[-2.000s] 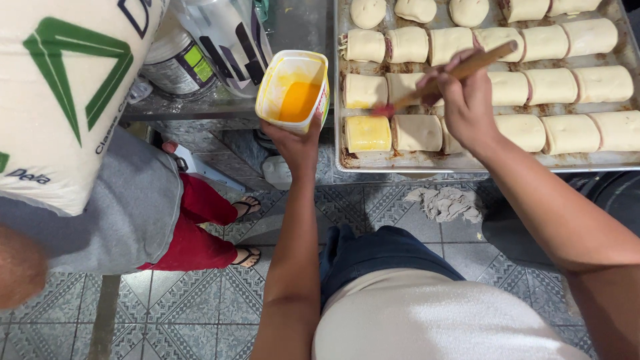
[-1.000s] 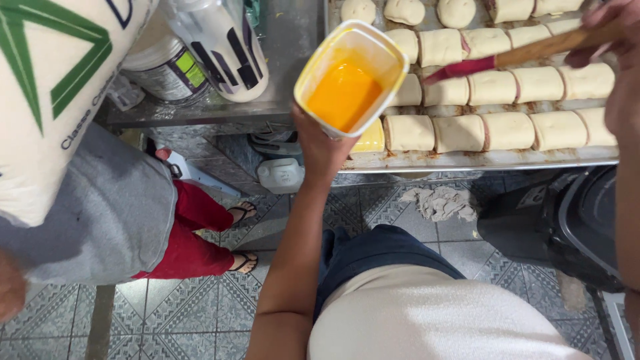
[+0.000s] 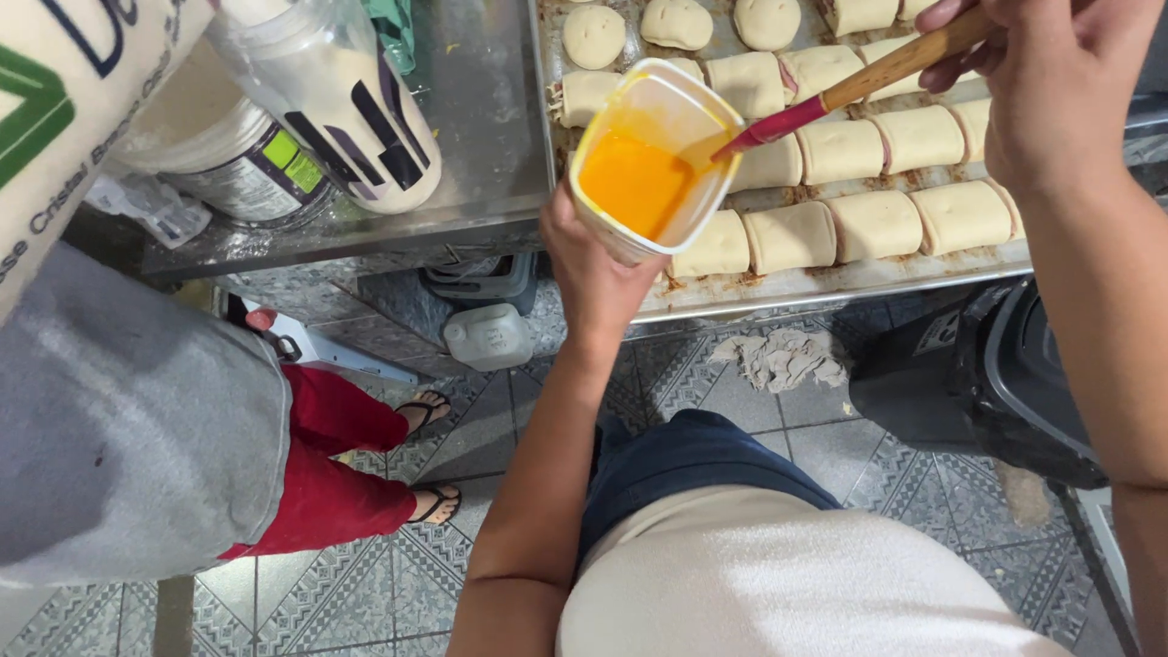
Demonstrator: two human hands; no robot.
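Note:
My left hand (image 3: 598,274) holds a white plastic tub (image 3: 616,233) of orange-yellow liquid (image 3: 634,182), tilted over the near left corner of a metal baking tray (image 3: 776,290). In my right hand (image 3: 1031,82) is a pastry brush (image 3: 858,82) with a wooden handle and a red head. The brush's tip is at the tub's inner right wall, above the liquid. Rows of filled dough rolls (image 3: 876,225) and several round dough pieces (image 3: 593,36) lie on the tray. The tub hides the roll at the near left corner.
A clear plastic bottle (image 3: 365,119) and a white bucket (image 3: 246,164) stand on the metal counter (image 3: 484,146). At the left are a printed sack (image 3: 64,109) and a person in a grey garment (image 3: 137,429). Below lie a crumpled cloth (image 3: 785,358), a black bin (image 3: 949,365) and a plastic jug (image 3: 490,336).
Two seconds ago the brush was over the rolls beside a yellow-coated corner roll. It moved away to the right, and its tip is now in the tub, which has moved over the tray's corner.

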